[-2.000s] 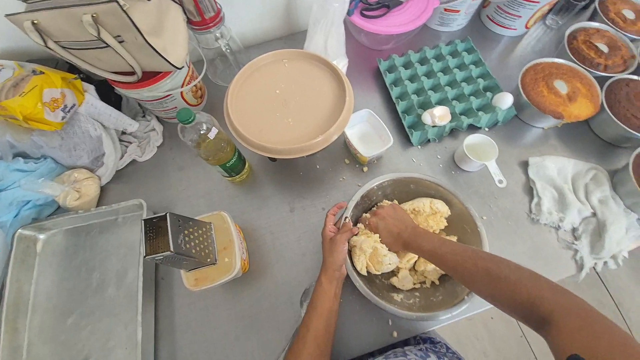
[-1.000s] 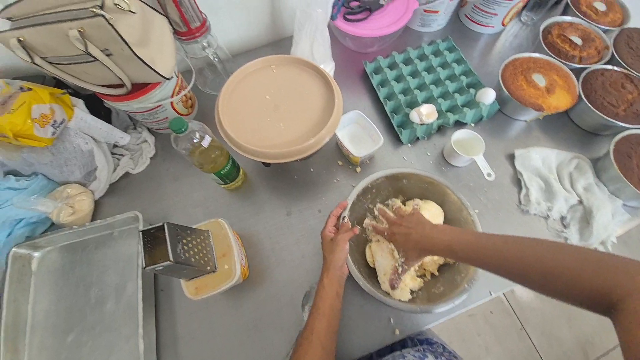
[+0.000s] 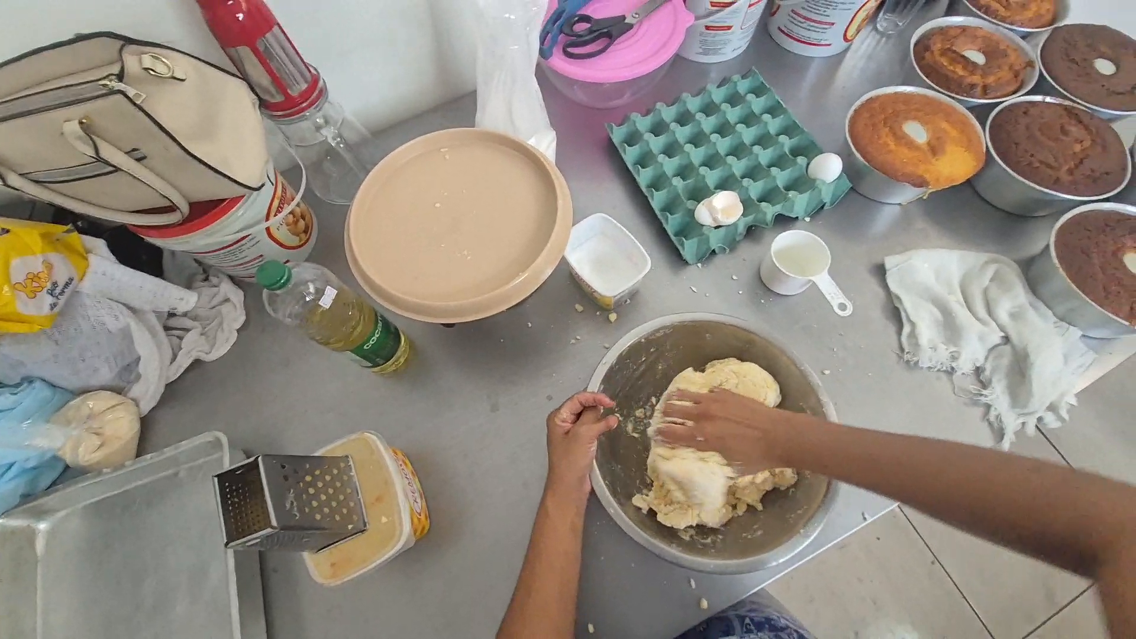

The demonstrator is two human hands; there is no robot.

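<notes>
A wide metal bowl (image 3: 803, 524) stands near the front edge of the steel table with a lump of pale yellow dough (image 3: 697, 479) in it. My right hand (image 3: 723, 430) lies flat on the dough, palm down, with bits of dough on the fingers. At the bowl's left rim is my left hand (image 3: 579, 435), its thumb and fingers curled close together at the rim; whether they pinch it is unclear. Crumbs are scattered on the table around the bowl. A white measuring cup (image 3: 799, 262) and a square white tub (image 3: 608, 257) sit just beyond it.
Behind are a green egg tray (image 3: 710, 160), a beige round lid (image 3: 457, 226) and an oil bottle (image 3: 342, 319). To the left, a box grater (image 3: 293, 501) rests on a plastic tub (image 3: 386, 532) beside a metal pan (image 3: 133, 568). A white cloth (image 3: 981, 328) and several cakes (image 3: 1056, 146) are on the right.
My right hand, earlier with fingers bent into the dough, is now spread flat on it. The dough has gone from broken clumps to a more joined mass. My left hand remains by the rim.
</notes>
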